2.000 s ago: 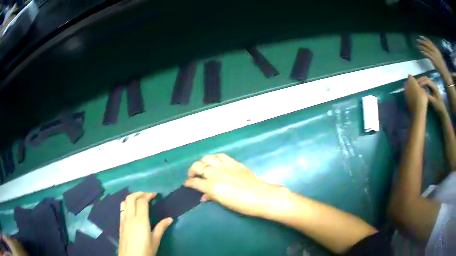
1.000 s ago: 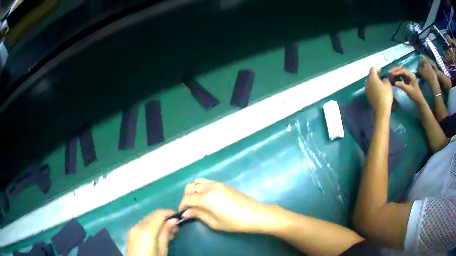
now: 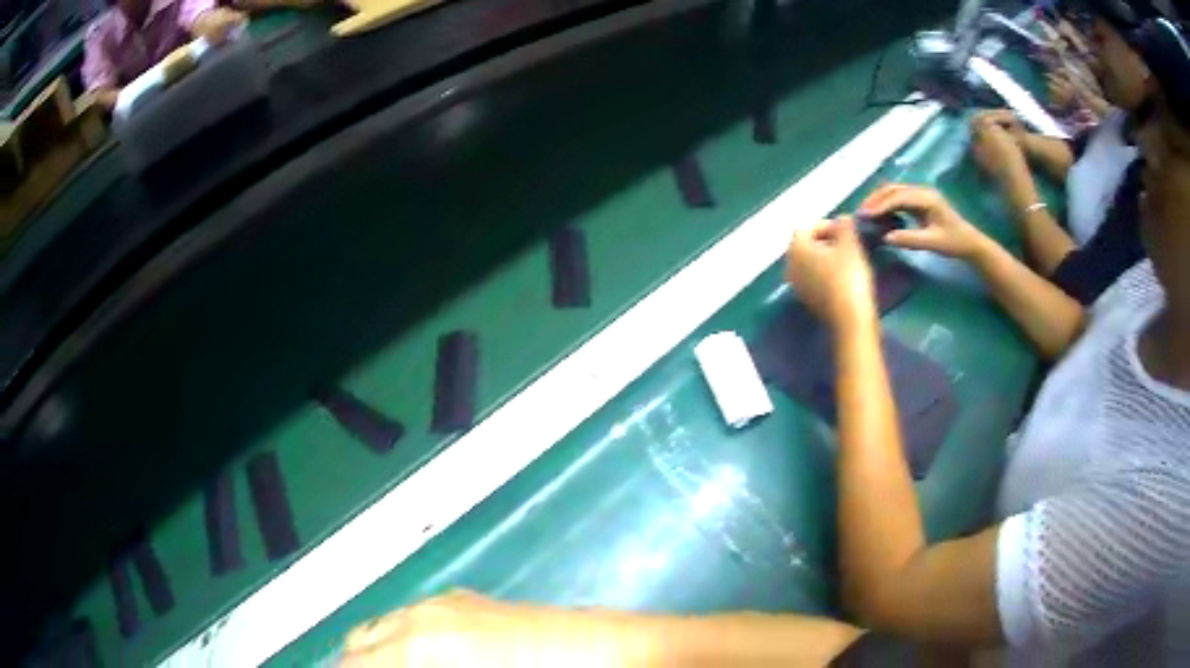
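My right hand (image 3: pixel 437 636) is at the bottom edge, partly cut off and blurred; its fingertips are out of the picture, so I cannot tell what it holds. My left hand is out of view. The nearest things in front are dark folded strips on the green conveyor belt (image 3: pixel 516 333). One strip (image 3: pixel 273 506) lies at the lower left, another (image 3: pixel 456 381) lies further right, and a slanted one (image 3: pixel 358 418) lies between them. More strips lie further up the belt.
A white edge rail (image 3: pixel 574 379) runs diagonally between belt and table. A white block (image 3: pixel 733 380) lies on the table beside the neighbour's dark pieces (image 3: pixel 920 392). The neighbour's hands hold a dark piece (image 3: pixel 874 231). More people sit beyond. Across the belt are a person and a pale container (image 3: pixel 196 98).
The view has swung right. The pile of cut pieces and my left hand have left the picture. My right hand now sits at the bottom edge. The neighbour's hands still hold a dark piece.
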